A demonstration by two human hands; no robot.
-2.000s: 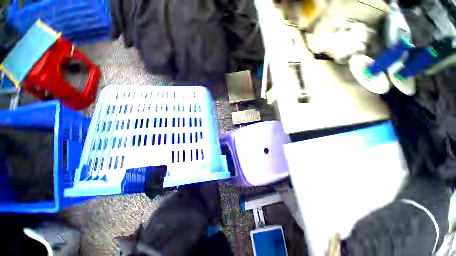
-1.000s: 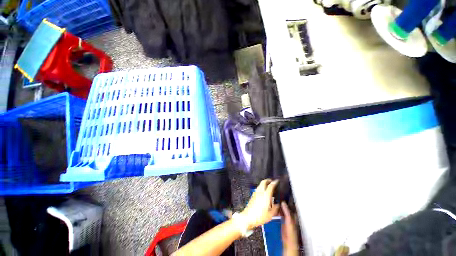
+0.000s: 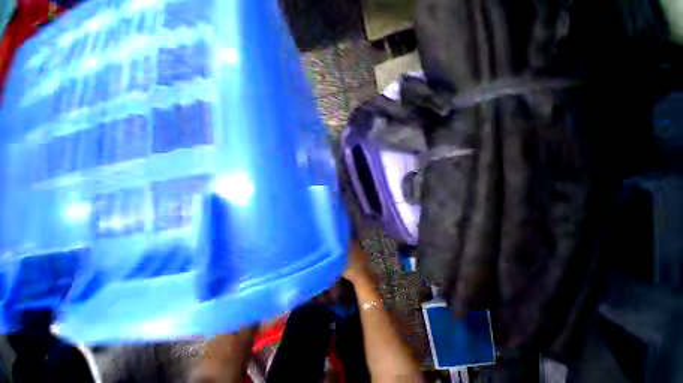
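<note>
A large light-blue slotted plastic basket (image 3: 258,112) fills the left of the view, close to the camera and blurred. My right hand (image 3: 355,262) is at its lower right rim, with the fingers partly hidden behind the rim. A thin band shows on that wrist. My left arm reaches up from the bottom edge to below the rim; its hand (image 3: 236,345) is blurred and mostly hidden by the basket. A thick dark cloth bundle (image 3: 517,202) with a pale tie (image 3: 517,91) hangs or lies at the right, close to the camera.
A lilac stool (image 3: 401,187) stands between basket and bundle, partly covered by dark cloth. A foot pedal (image 3: 397,71) is on the speckled floor behind it. A blue-topped plate (image 3: 460,335) is at the bottom, with a red stool part (image 3: 269,335) left of it.
The basket is much nearer and larger, further left. The dark bundle now covers much of the right, where the white table showed. My hands have moved from the cloth at the table edge to the basket.
</note>
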